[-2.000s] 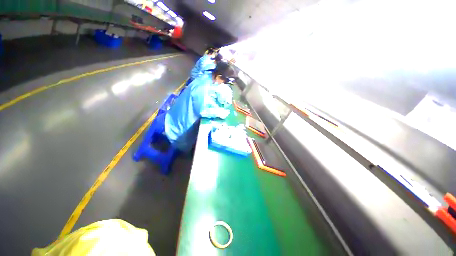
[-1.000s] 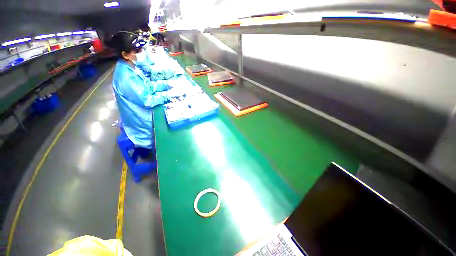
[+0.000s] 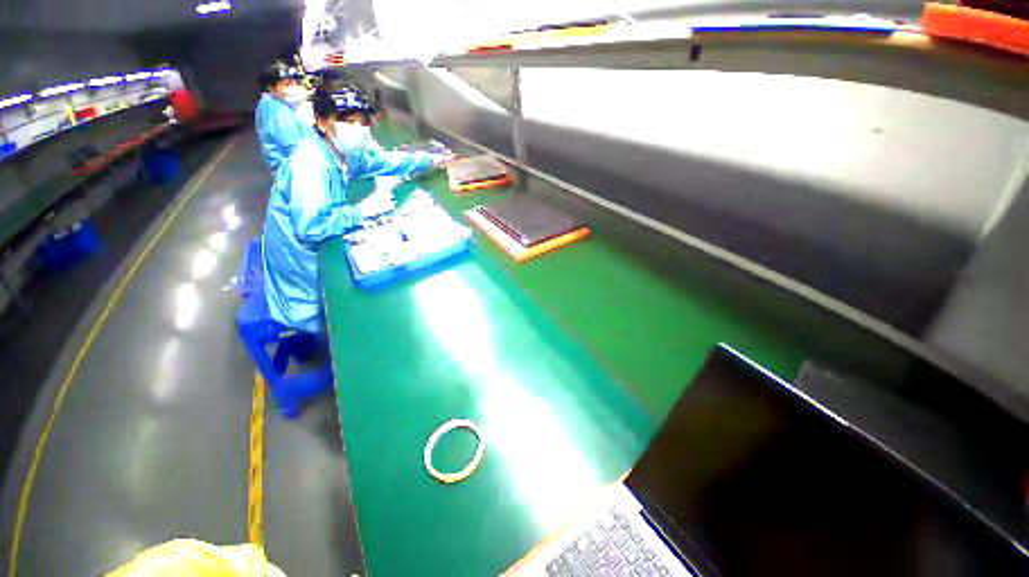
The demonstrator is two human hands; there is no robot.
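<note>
An open laptop lies at the bottom right, cut off by the frame edge. Its display is a large black panel, and part of the keyboard shows below the dark hinge edge. A thin strip of orange shows at the deck's left edge. A yellow-white tape roll lies flat on the green bench to the left of the laptop. Neither of my hands is in the picture. Yellow cloth shows at the bottom left edge.
Closed laptops on orange trays stand on the belt ahead. A blue parts bin stands on the bench. Two people in blue coats are along the left side, with a blue stool. A metal shelf runs above right.
The view has turned right, bringing the open laptop into the picture. In the last second, the nearer person has reached an arm towards the trays on the belt.
</note>
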